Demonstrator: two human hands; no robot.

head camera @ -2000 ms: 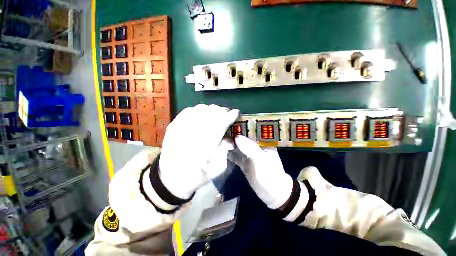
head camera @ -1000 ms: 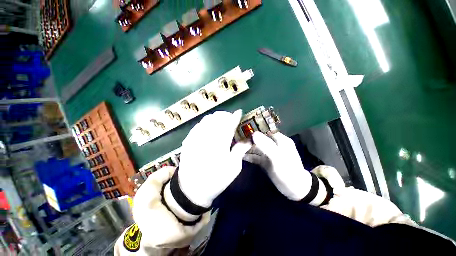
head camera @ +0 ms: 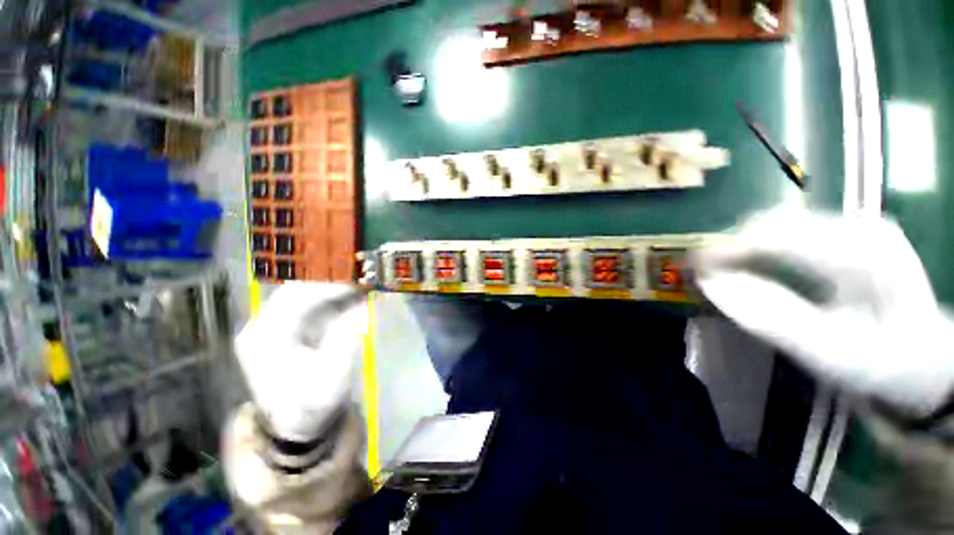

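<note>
The lower fixture (head camera: 521, 281) lies along the bench's front edge, its six windows showing red-orange pieces. My left hand (head camera: 298, 361), white-gloved and blurred, hangs just below and left of the fixture's left end, fingers curled; nothing is seen in it. My right hand (head camera: 837, 303), gloved and strongly blurred, covers the fixture's right end; contact and finger closure cannot be told. The upper fixture (head camera: 570, 176) with brassy studs lies behind the lower one.
The orange-brown grid tray (head camera: 337, 178) at left holds black inserts in its left columns. A strip rack (head camera: 638, 37) and dark spacer strip (head camera: 324, 16) lie at the back, loose black pieces (head camera: 408, 88) in front. A thin dark tool (head camera: 772, 146) lies right, near the pale rail (head camera: 860, 115).
Both hands were together at the lower fixture; now they are apart, left hand to the left, right hand to the right. The camera view has turned, and all six red-orange windows now show.
</note>
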